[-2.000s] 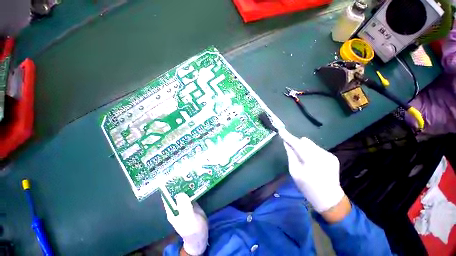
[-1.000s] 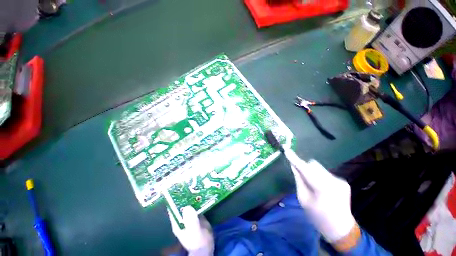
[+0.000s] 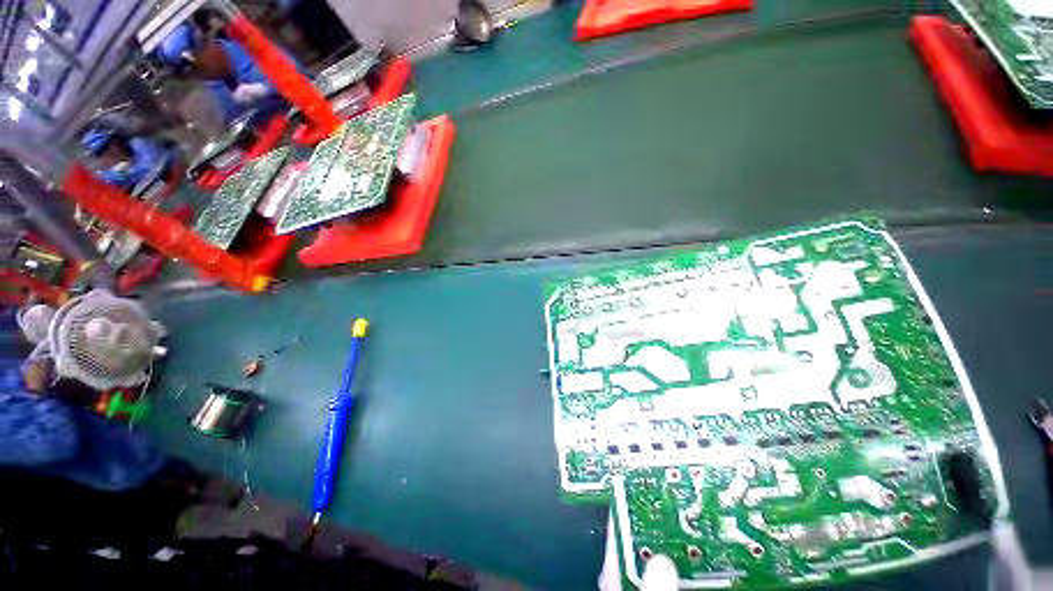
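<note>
A large green printed circuit board with a white border lies over the green bench mat, solder side up, right of centre. My left hand, in a white glove, grips its notched lower left edge; only the thumb and fingertips show at the bottom edge. The black bristles of the brush touch the board near its lower right corner. The pale brush handle runs down to the bottom right. My right hand is mostly cut off and blurred there, at the handle.
A blue pen-like tool, a solder spool and a small fan stand or lie at left. Red carriers with boards are at the upper left, another carrier upper right. Cutters show at the right edge. A person's blue sleeve is far left.
The view has swung left, so the board appears further right and the soldering stand, tape and bottle are out of view. The brush remains near the board's lower right corner, slightly lower.
</note>
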